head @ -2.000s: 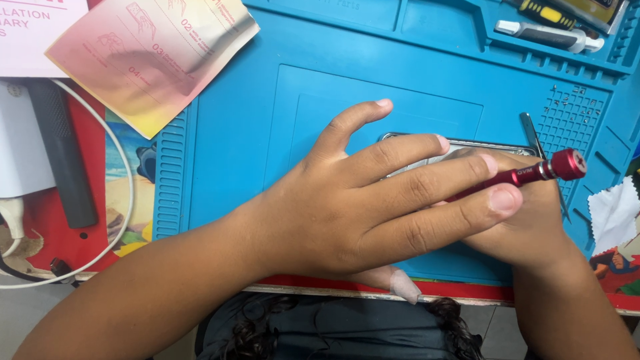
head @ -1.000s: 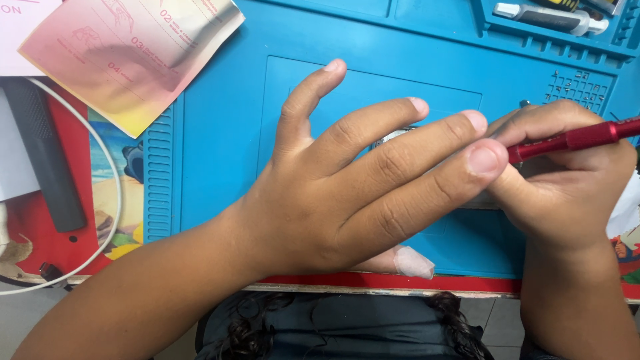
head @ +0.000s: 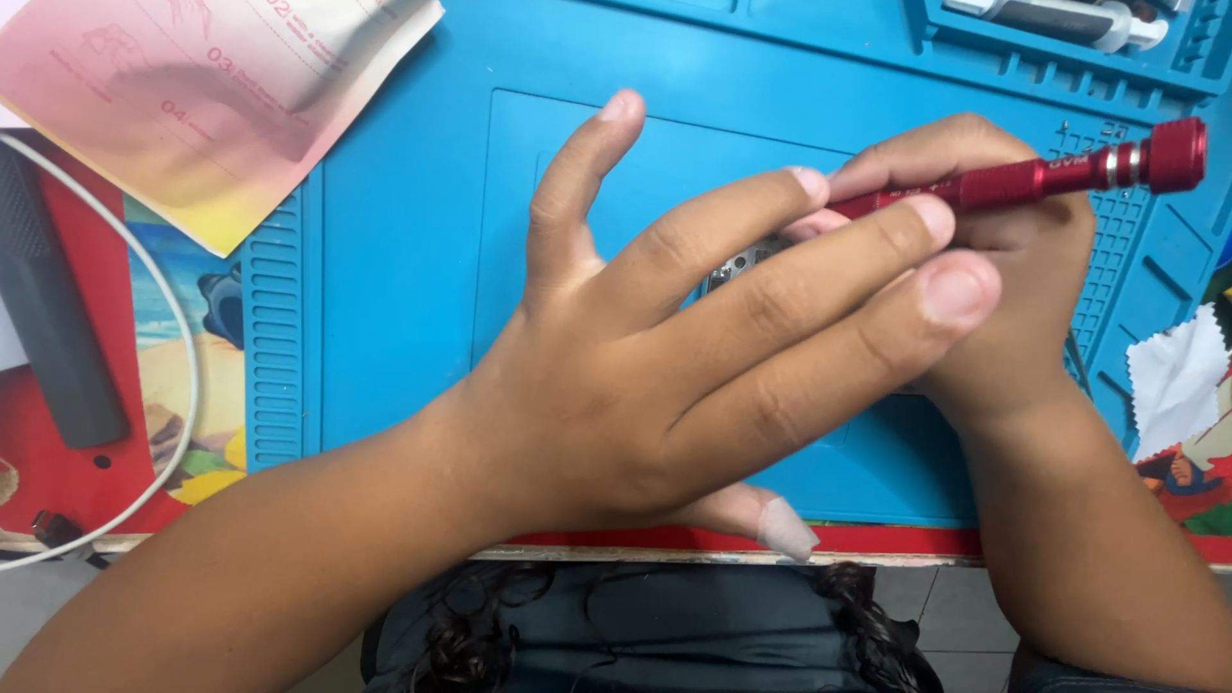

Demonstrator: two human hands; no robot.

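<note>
A red metal precision screwdriver (head: 1020,185) is held in my right hand (head: 1001,231), its wide cap pointing to the upper right; its tip is hidden. My left hand (head: 712,337) is spread palm down, its fingers reaching across toward the right hand, with white wrapping on the thumb tip. Between and under the fingers, a small part of a device with metal and circuit parts (head: 746,262) shows on the blue silicone work mat (head: 404,289). Most of that device is hidden, and I cannot tell whether the left hand touches it.
Small screws (head: 1088,144) lie on the mat's grid at right. A syringe (head: 1059,21) sits in a top right compartment. A white cloth (head: 1174,380) lies at the right edge. At left are a printed leaflet (head: 221,106), a white cable (head: 183,318) and a dark grey bar-shaped object (head: 58,318).
The screwdriver in my right hand has changed its tilt, with its cap back in view. My left hand stays spread over the device, its fingers shifting slightly.
</note>
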